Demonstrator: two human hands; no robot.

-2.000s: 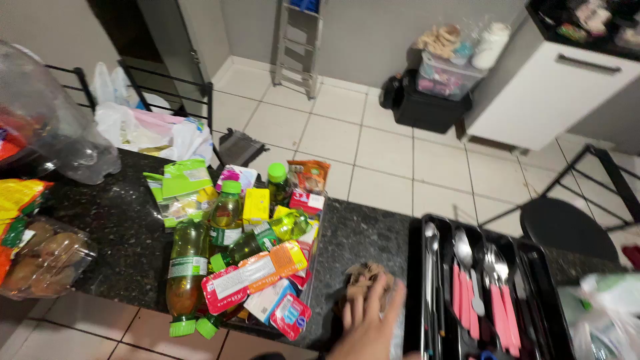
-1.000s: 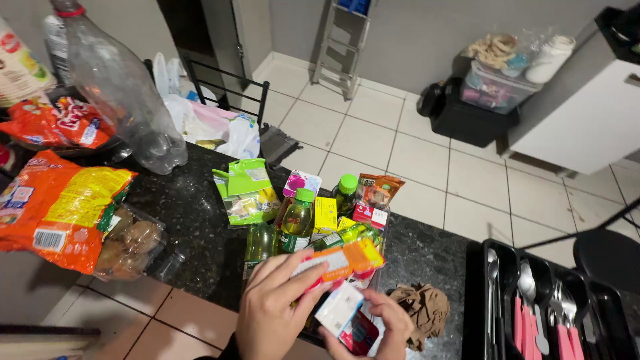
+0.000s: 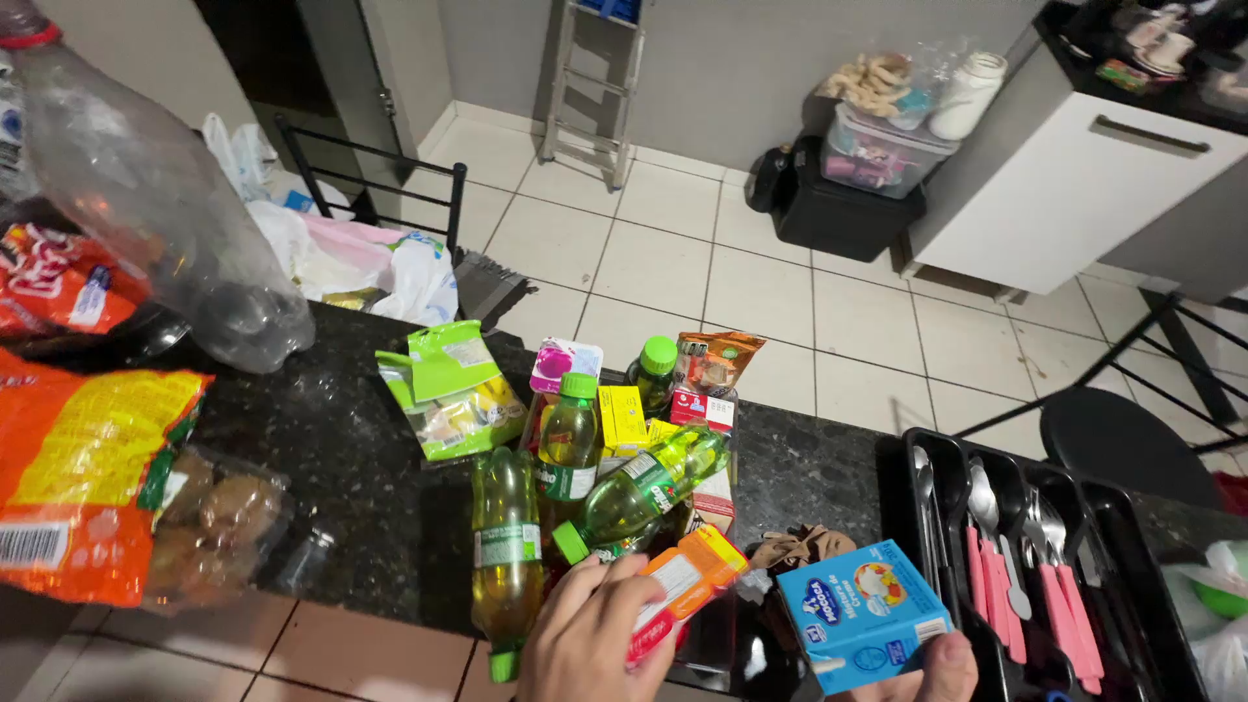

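Note:
My left hand (image 3: 590, 634) grips an orange and red packet (image 3: 687, 580) over the near side of a heap of groceries. In my right hand (image 3: 926, 673) is a blue Mococa carton (image 3: 863, 614), held beside the black cutlery tray. Green-capped bottles, among them one lying flat (image 3: 507, 556), one upright (image 3: 568, 439) and one tilted (image 3: 648, 487), crowd around a yellow box (image 3: 622, 419). A red and white box (image 3: 702, 411) and a brown-orange packet (image 3: 720, 361) are behind them. A crumpled brown cloth-like thing (image 3: 799, 548) lies partly behind the carton.
The black cutlery tray (image 3: 907, 487) holds pink-handled cutlery (image 3: 1063, 614) at the right. On the dark stone counter (image 3: 390, 526) at left are a green packet (image 3: 458, 390), a large clear bottle (image 3: 185, 214), an orange bag (image 3: 78, 468) and a clear pack of round brown items (image 3: 224, 517).
Two seconds ago one hand was at the brown crumpled thing and the orange and red packet lay on the heap. The right hand has since moved right, away from the left, with the carton.

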